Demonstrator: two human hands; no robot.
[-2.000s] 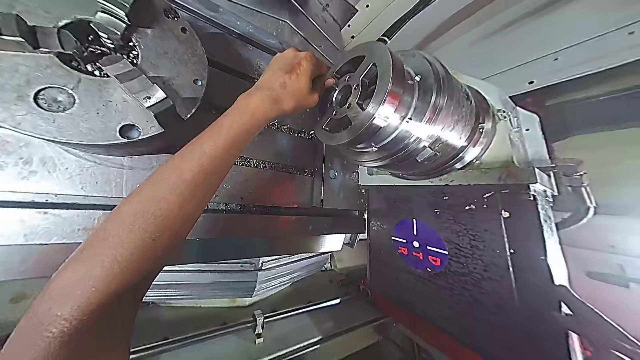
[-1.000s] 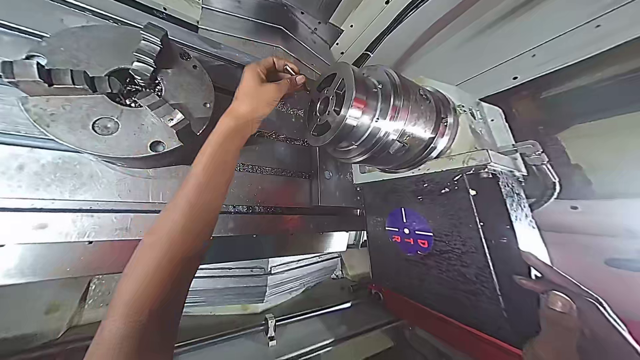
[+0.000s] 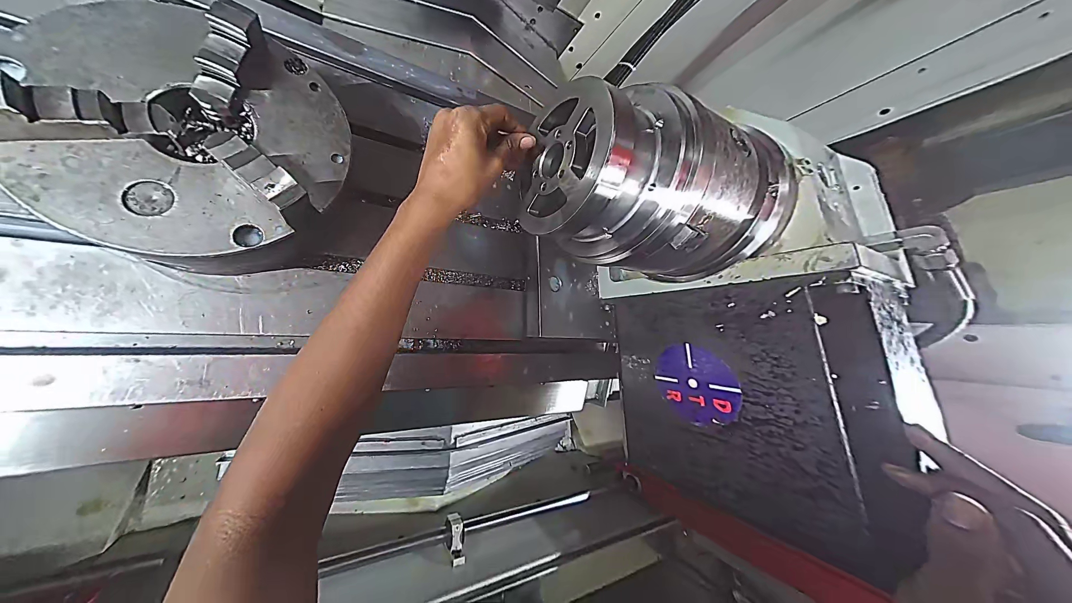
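My left hand reaches up from the lower left, its thumb and fingertips pinched together at the hub of a round metal flange with cut-out windows. Whether something small sits between the fingertips is hidden. The flange is the front end of a shiny stepped metal cylinder, mounted on a machine head. Below it is a dark housing with a round purple sticker. At the lower right, my right hand lies against the housing's right edge with its fingers apart, holding nothing visible.
A large three-jaw chuck is at the upper left, with metal chips in its centre. Chips also lie in the slots of the machine bed. Stacked metal way covers and a rail lie below. A curved hose runs at the right.
My left hand moved back from the flange, showing something small and light at its fingertips, and is now at the hub again. My right hand has come into view at the housing.
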